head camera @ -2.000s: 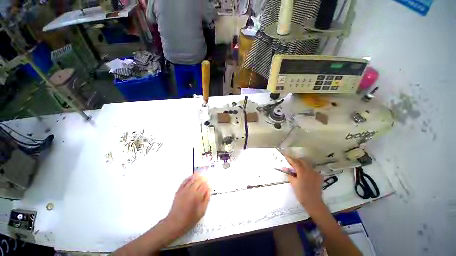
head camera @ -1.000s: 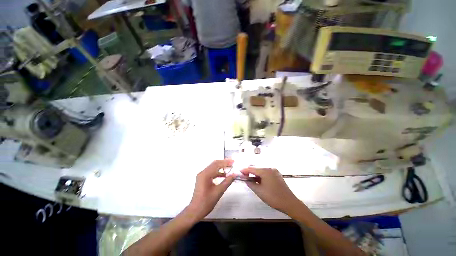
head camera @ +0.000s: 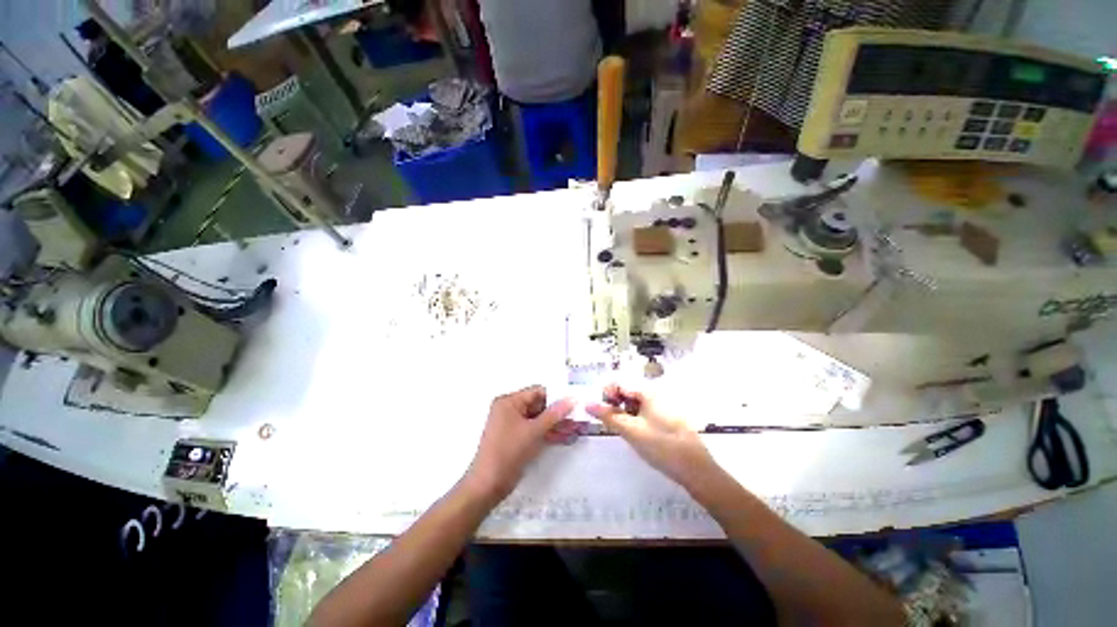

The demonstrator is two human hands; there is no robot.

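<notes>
My left hand (head camera: pixel 519 431) and my right hand (head camera: pixel 655 431) meet just in front of the needle area of the cream sewing machine (head camera: pixel 784 276). Their thumbs and fingertips pinch a small pale fabric piece (head camera: pixel 583 410), mostly hidden by the fingers and washed out by glare. A small dark spot shows at my right fingertips; I cannot tell what it is. The presser foot area (head camera: pixel 621 355) is brightly lit behind the hands. A loose pile of small cream pieces (head camera: pixel 453 303) lies on the table left of the machine.
Thread snips (head camera: pixel 944 442) and black-handled scissors (head camera: pixel 1056 443) lie at the right. A pale sheet (head camera: pixel 784 377) lies beneath the machine arm. A switch box (head camera: pixel 200 462) and a second machine (head camera: pixel 123 325) stand left. The control panel (head camera: pixel 962 98) is above. A person (head camera: pixel 539 49) is behind the table.
The view has shifted right. My right hand has come from beside the machine arm to meet my left hand. Both hands have since stayed together in front of the needle area.
</notes>
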